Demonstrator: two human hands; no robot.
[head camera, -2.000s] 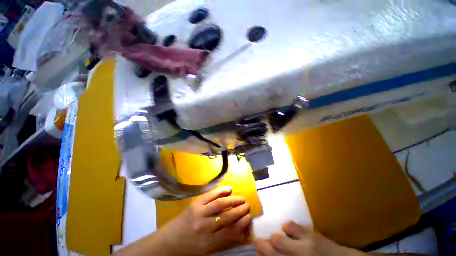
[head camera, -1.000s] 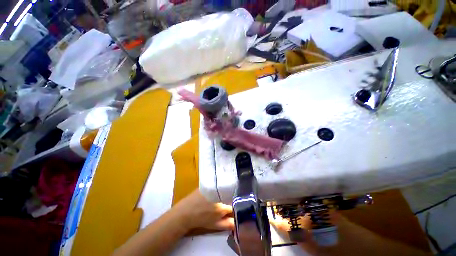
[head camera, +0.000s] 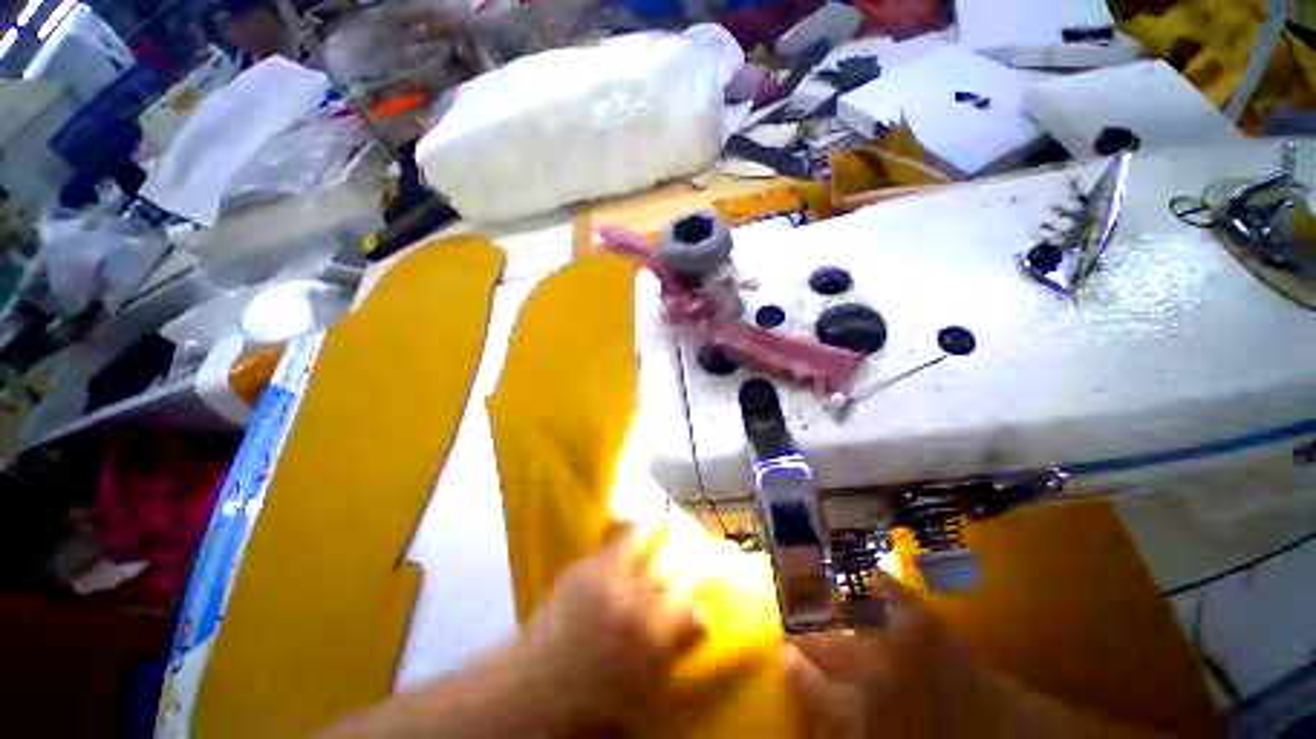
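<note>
The mustard-yellow workpiece (head camera: 570, 383) lies left of the machine head, its rounded end pointing away. It has folds near my left hand and is lit brightly by the lamp. My left hand (head camera: 613, 628), blurred, is bunched on this cloth left of the chrome guard (head camera: 797, 556). My right hand (head camera: 902, 664) is low beside the needle area, blurred and partly behind the guard and spring fittings (head camera: 938, 527). Its fingertips are near the lit cloth; whether they grip it cannot be told. The presser foot is hidden.
A long yellow panel (head camera: 361, 419) with a stepped notch lies at the left. Another yellow panel (head camera: 1075, 592) lies right of the needle area. The white machine head (head camera: 1155, 347) carries a grey knob (head camera: 696, 246) with a pink rag (head camera: 765, 344). A white plastic-wrapped bundle (head camera: 577, 123) sits behind.
The view has tilted up from the needle area. Since one second ago, the workpiece shows farther out beside the machine head, and my left hand has moved left, clear of the chrome guard.
</note>
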